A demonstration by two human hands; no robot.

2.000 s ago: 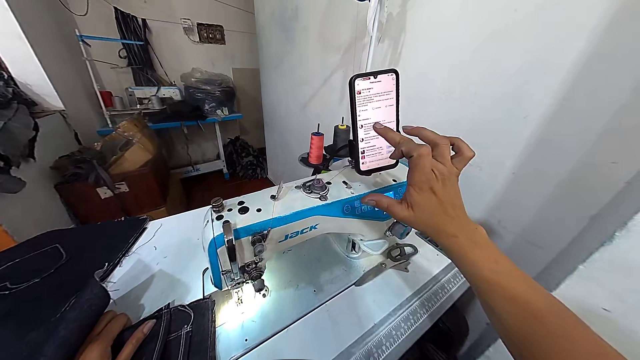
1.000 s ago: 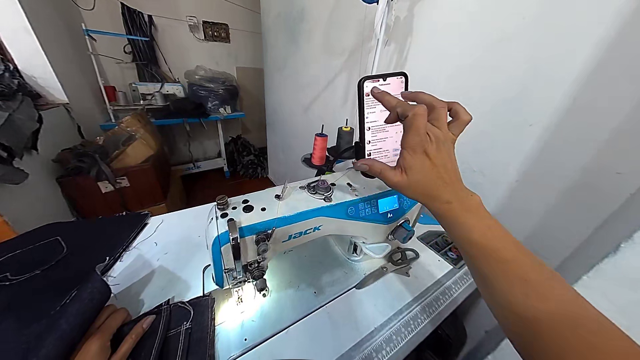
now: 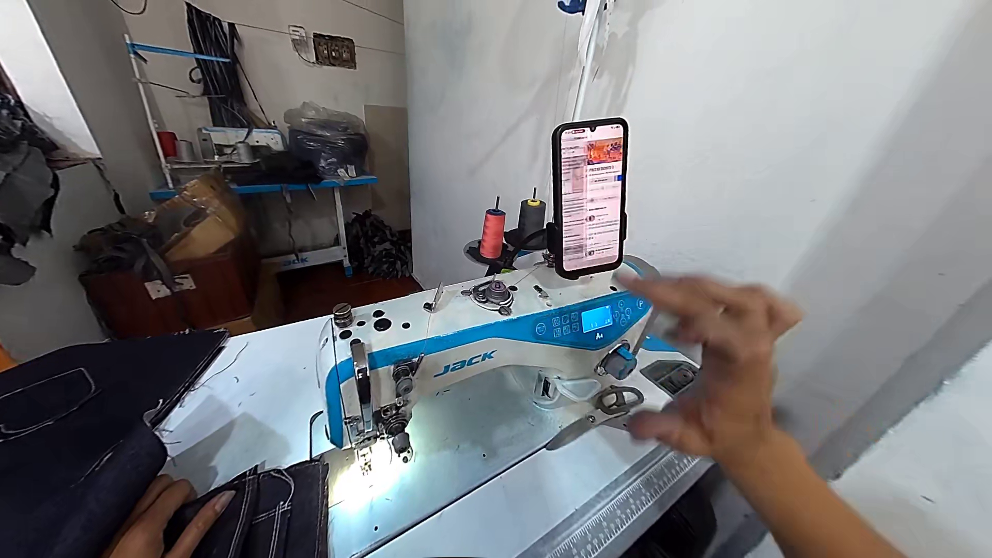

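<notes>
My right hand, blurred, hovers with fingers apart to the right of the Jack sewing machine, touching nothing. Left of it and higher, a smartphone stands upright in a holder above the machine, its screen lit. At the lower left my left hand rests among dark denim pieces, fingers on a stitched denim piece; part of the hand is hidden under a larger dark denim piece. The machine's lamp lights the needle area, just right of the denim.
Metal shears lie beneath the machine arm. A ruler runs along the table's front edge. Red and dark thread cones stand behind the machine. Cardboard boxes and a blue-edged table are at the back left.
My right hand has moved off the phone screen, down and to the right. What the screen displays has changed. My left hand stays on the denim.
</notes>
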